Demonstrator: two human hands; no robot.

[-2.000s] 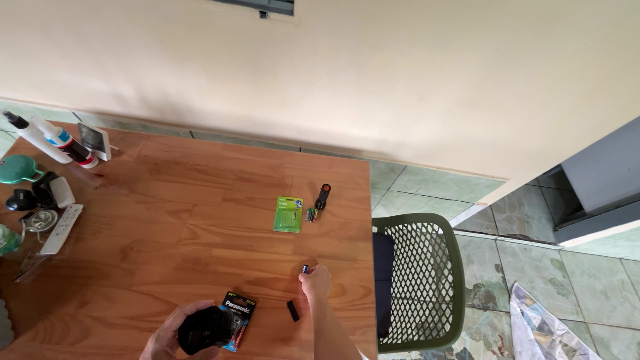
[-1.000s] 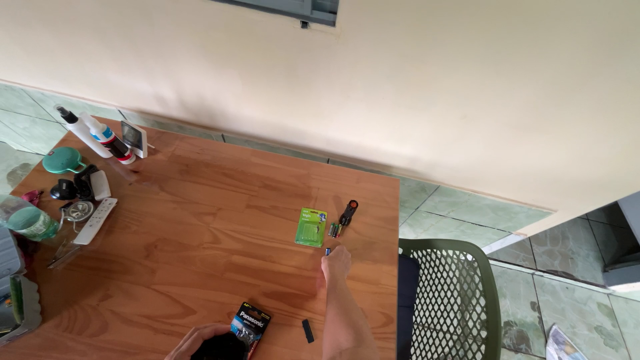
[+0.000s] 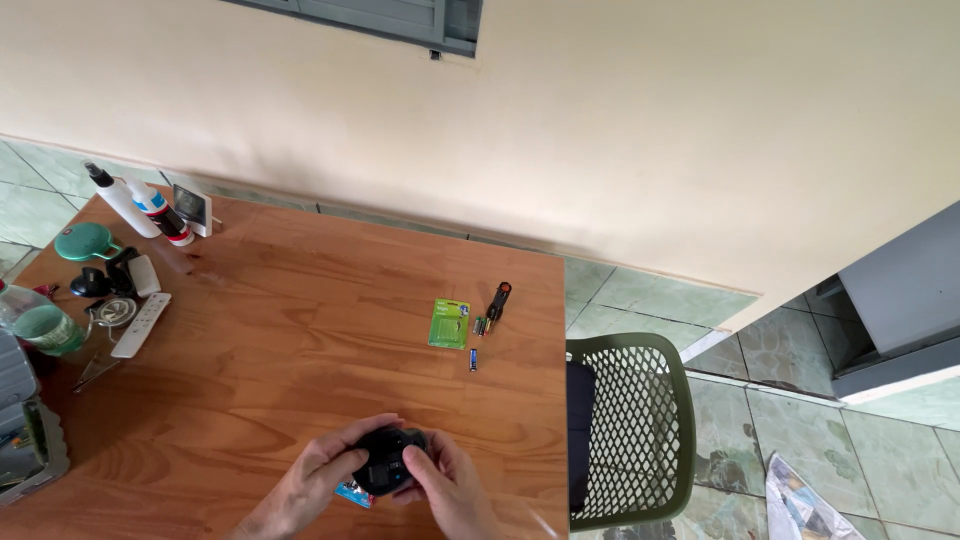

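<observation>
Both hands hold a rounded black plastic device (image 3: 381, 471) above the front of the wooden table, a recess in it facing up. My left hand (image 3: 326, 469) grips its left side and my right hand (image 3: 442, 480) its right side, thumb on top. Partly hidden beneath them lies a blue and black battery pack (image 3: 355, 493). Farther back a single blue battery (image 3: 473, 360) lies on the table. Behind it are a green blister pack (image 3: 450, 324), a few small batteries (image 3: 480, 325) and a black tool or device with an orange-red end (image 3: 499, 301), whose kind I cannot tell.
At the left stand two bottles (image 3: 161, 214), a small display (image 3: 193, 210), a green round case (image 3: 85, 241), a white power strip or remote (image 3: 141, 325), a plastic bottle (image 3: 45, 322) and an open grey box (image 3: 34, 442). A green mesh-backed chair (image 3: 630, 427) adjoins the table's right edge.
My right hand has let go of the battery near the green pack and come back to the black device, which both hands now hold. The view has shifted.
</observation>
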